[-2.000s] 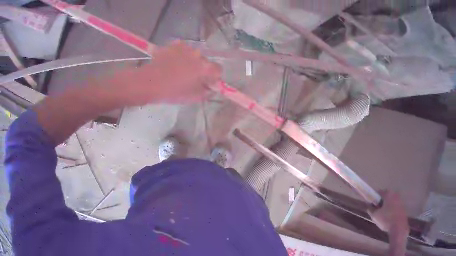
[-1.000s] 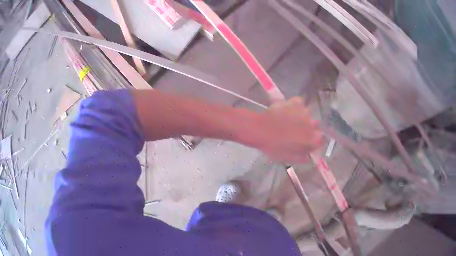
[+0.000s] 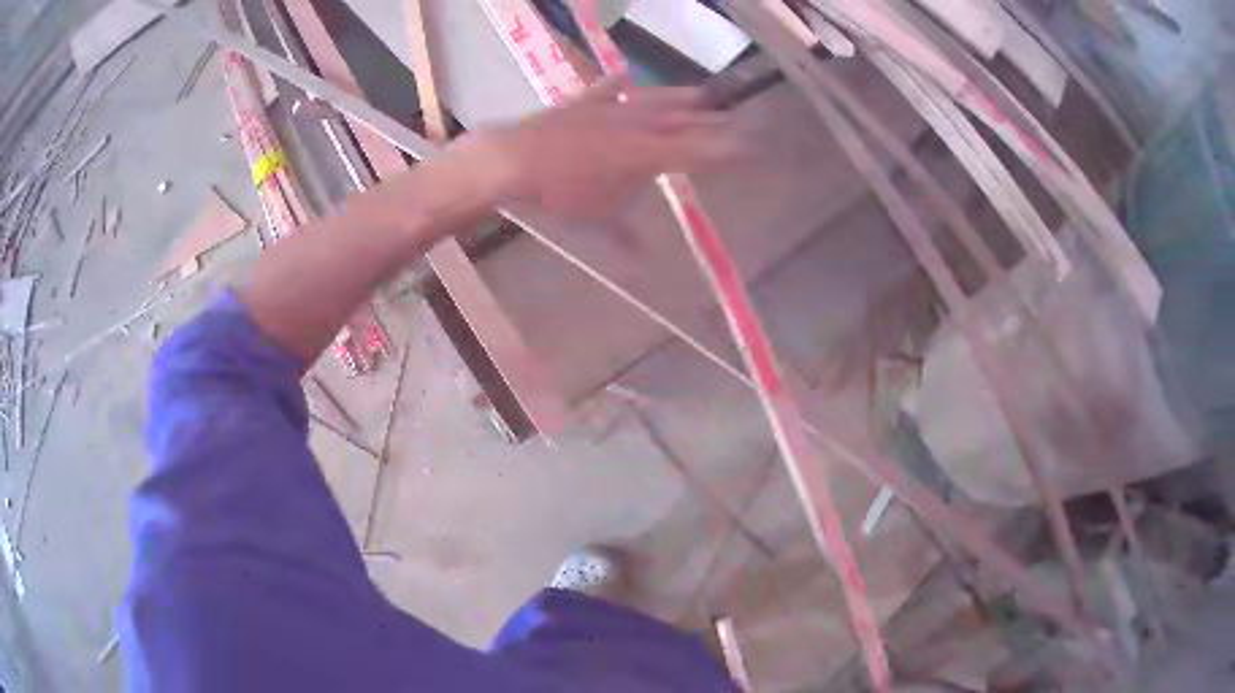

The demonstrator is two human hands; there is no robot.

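My left hand is in the upper middle, blurred, at the end of a blue sleeve. It crosses over a long red-marked strip, with its fingers stretched out to the right. Blur hides whether the fingers grip the strip. The strip runs from the top edge, behind the hand, down to the bottom right of centre. A thin pale strip crosses behind it on a slant. My right hand is not in view.
A tied bundle with a yellow band lies at upper left, near a triangular offcut. Wood strips fan out at upper right above a pale sack. A speckled shoe stands at bottom centre. Thin slivers litter the left floor.
The view has shifted left, and the hose and my right hand have left the picture. My left hand has moved up and left from its place on the red-marked strip, its fingers now stretched out.
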